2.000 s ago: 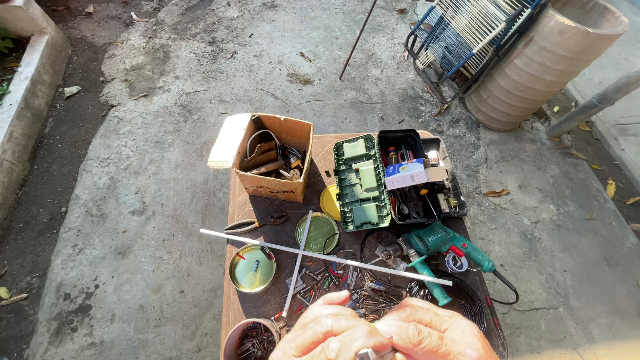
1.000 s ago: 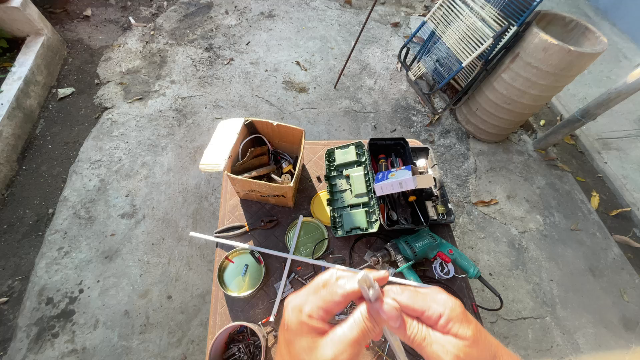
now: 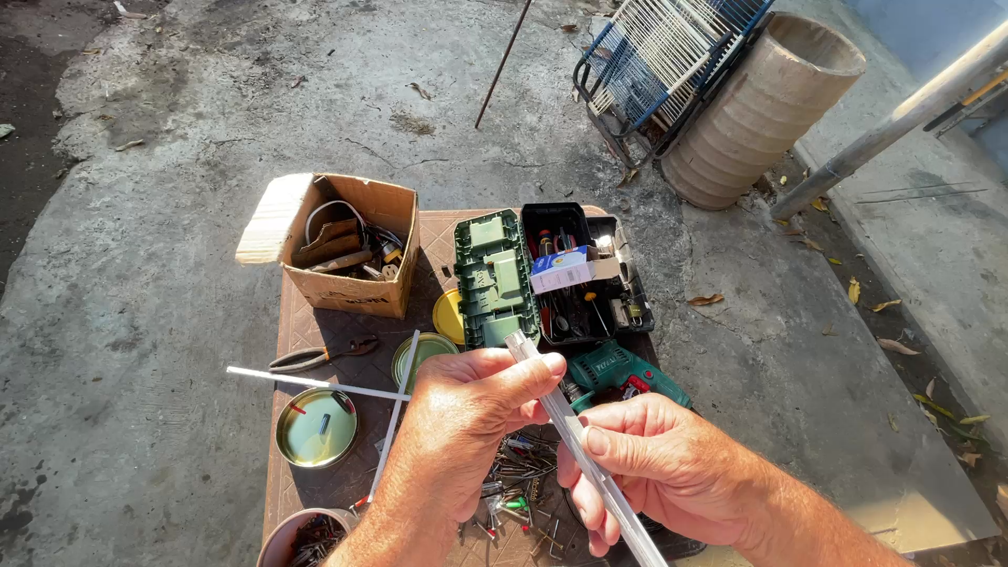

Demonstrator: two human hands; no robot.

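A slim, pale metal or plastic channel strip (image 3: 587,457) slants from above the drill down to the bottom edge. My left hand (image 3: 480,402) pinches it near its upper end, between thumb and fingers. Lower along the same strip, my right hand (image 3: 654,465) grips it with the thumb on top. Behind the hands lies a green corded drill (image 3: 622,372), partly covered. Two thin white strips cross on the table, one lengthwise (image 3: 315,383) and one upright (image 3: 394,421). Loose screws and bits (image 3: 524,461) lie scattered beneath the hands.
On the brown table (image 3: 295,492) stand a cardboard box (image 3: 350,295) of odds and ends, an open toolbox (image 3: 555,315) with its green lid (image 3: 494,276), pliers (image 3: 303,360), round tins (image 3: 316,429) and a bucket of screws (image 3: 295,543). Beyond are a folded chair (image 3: 669,63) and a ribbed cylinder (image 3: 760,110).
The held strip was end-on toward the view and now lies slanted, showing its length. My right hand has moved lower along it. The drill, seen more fully earlier, is now partly behind my hands.
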